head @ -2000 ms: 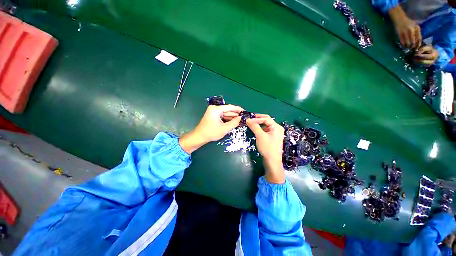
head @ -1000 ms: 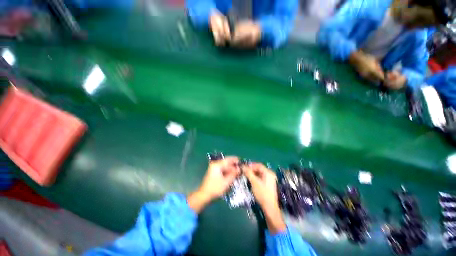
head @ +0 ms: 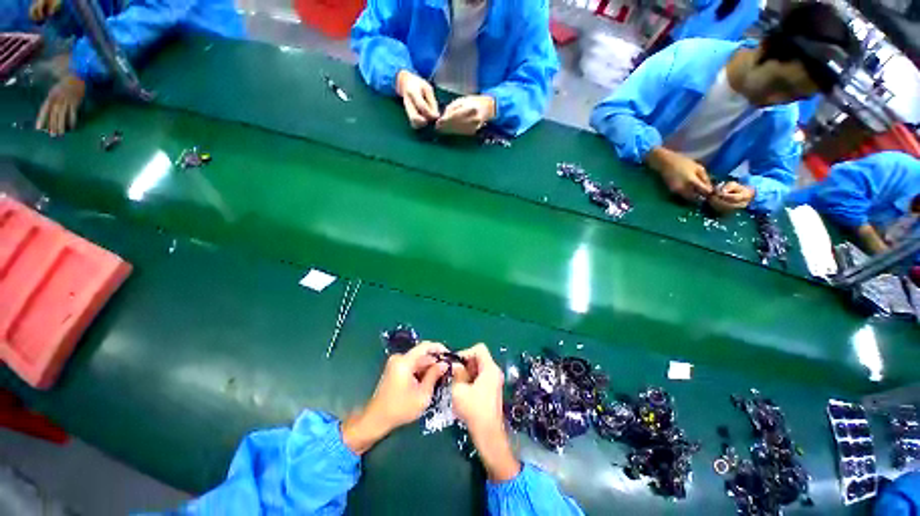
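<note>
My left hand (head: 400, 388) and my right hand (head: 478, 391) meet at the fingertips around a small dark part (head: 447, 361), mostly hidden by the fingers. A loose heap of small white bits (head: 440, 415) lies on the green bench just below and partly behind my hands. Another dark unit (head: 400, 339) lies just beyond my left hand. A tangled pile of dark parts (head: 555, 401) lies right of my right hand. Thin silver tweezers (head: 344, 317) lie left of my hands, beside a white square (head: 318, 279).
More dark piles (head: 651, 433) (head: 767, 454) lie to the right, with a second white square (head: 680, 371) and a sheet of dark parts (head: 853, 450). A red-pink tray (head: 50, 287) is at the left. People in blue smocks (head: 454, 60) work across the bench. Two small clumps (head: 194, 158) (head: 111, 141) lie at upper left.
The view has tilted up, showing more of the people opposite, and the bench things sit lower in the picture. My hands still hold the dark part together.
</note>
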